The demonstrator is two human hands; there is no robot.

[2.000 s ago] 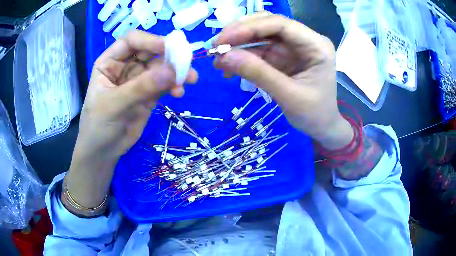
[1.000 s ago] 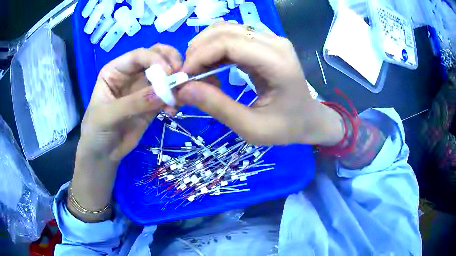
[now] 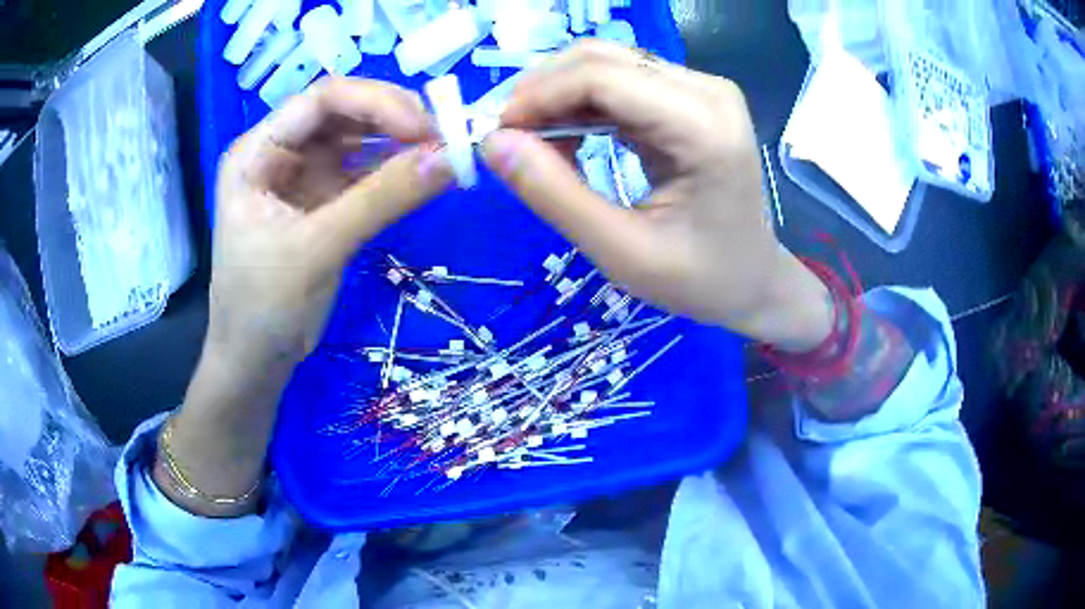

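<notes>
My left hand (image 3: 315,196) pinches a white plastic plate (image 3: 450,131), seen nearly edge-on, between thumb and fingers. My right hand (image 3: 643,179) pinches a thin wired stem (image 3: 574,132) between thumb and forefinger. Its white block end (image 3: 482,126) is at the plate's right face; my fingertips partly hide the joint, so how far it sits in the plate cannot be told. Both hands are above the blue tray (image 3: 524,506). A pile of wired stems with white blocks (image 3: 512,399) lies at the tray's near end.
Loose white plates (image 3: 440,42) are heaped at the tray's far end. A clear box of thin white pieces (image 3: 119,202) stands left. A clear box with a white sheet (image 3: 851,143) stands right. A clear bag (image 3: 42,416) lies at the left edge.
Since two seconds ago, the stem's block end has come from apart to the plate's face. Since one second ago, both hands have moved up and right, and the plate has turned more upright.
</notes>
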